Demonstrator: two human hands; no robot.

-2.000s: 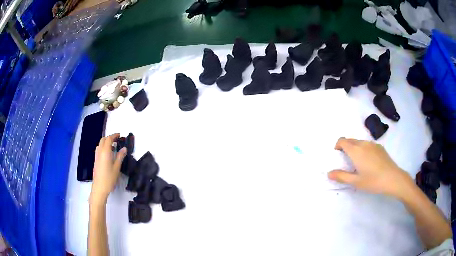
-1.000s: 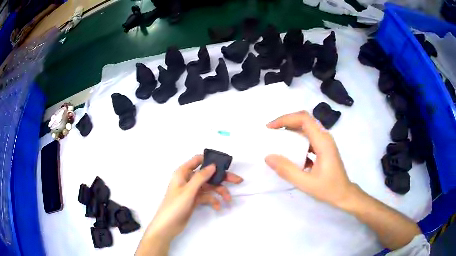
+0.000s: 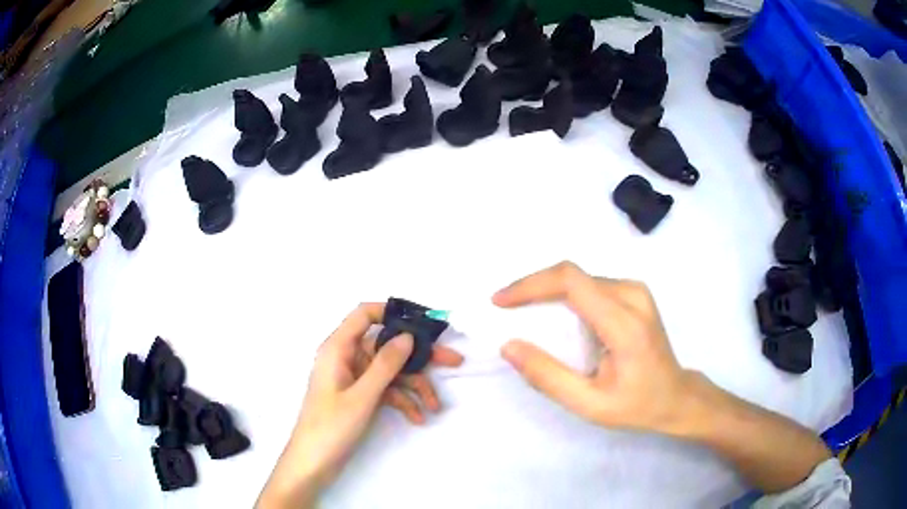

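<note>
My left hand holds a squarish black part between thumb and fingers, left of centre. My right hand is curved around a white glue bottle, which is nearly lost against the white sheet. The bottle's teal needle hub is at the part's upper right edge. The needle point itself is too small to make out. A loose pile of squarish black parts lies at the lower left.
Joined black pieces stand along the far edge of the white sheet. A black part lies right of centre. More black parts lie beside the right blue bin. A phone and beaded ornament are at left.
My left hand has gone from the pile to the centre with a black part. My right hand has brought the bottle leftward, and its teal hub is now at the part. The camera view has shifted.
</note>
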